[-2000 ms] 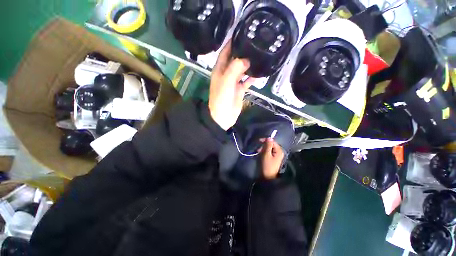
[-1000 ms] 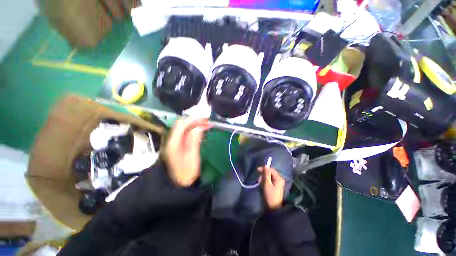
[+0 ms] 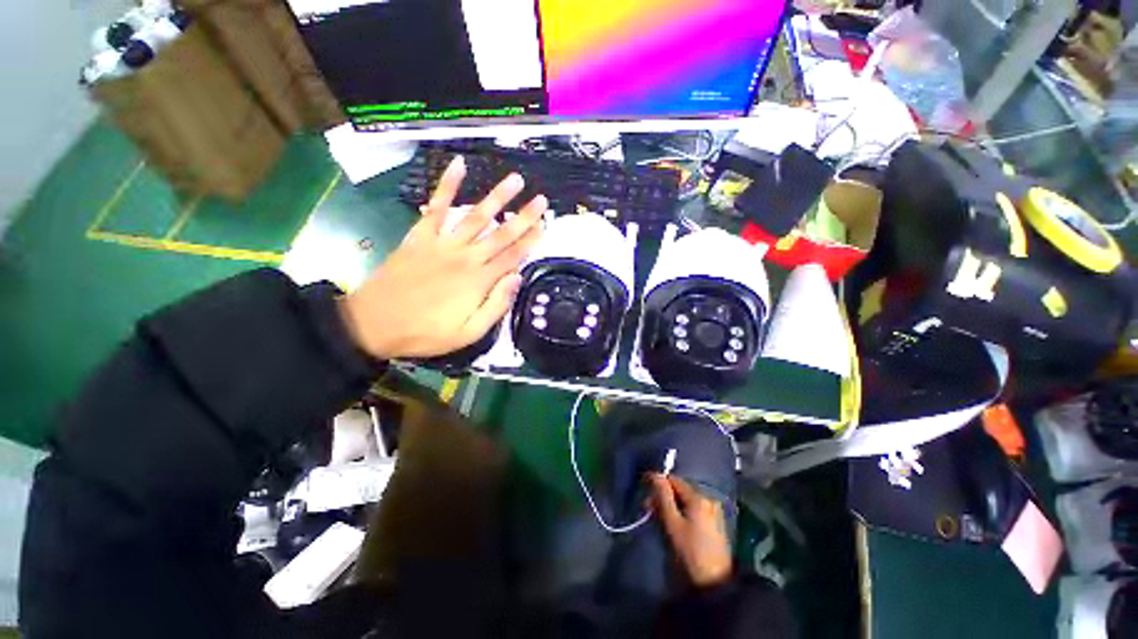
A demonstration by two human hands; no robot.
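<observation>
My left hand (image 3: 443, 281) is spread open over the leftmost dome camera and hides most of it; whether it touches the camera cannot be told. The middle dome camera (image 3: 572, 300) and the right dome camera (image 3: 705, 312) stand upright on the bench, white caps above black ball faces. My right hand (image 3: 690, 524) is low over my lap. Its fingertips pinch a small white connector (image 3: 669, 462) on a thin white cable (image 3: 575, 456) that loops below the bench edge.
A monitor (image 3: 661, 56) and keyboard (image 3: 612, 187) are behind the cameras. A red box (image 3: 817, 256) and black printer (image 3: 1011, 268) with a white ribbon (image 3: 874, 433) are at right. A carton (image 3: 431, 499) of cameras is at lower left. A mouse (image 3: 980, 481) lies on the right bench.
My left hand has moved from the bench's front edge up over the leftmost camera, fingers spread. The view has tilted up, showing the monitor and keyboard. My right hand still pinches the connector.
</observation>
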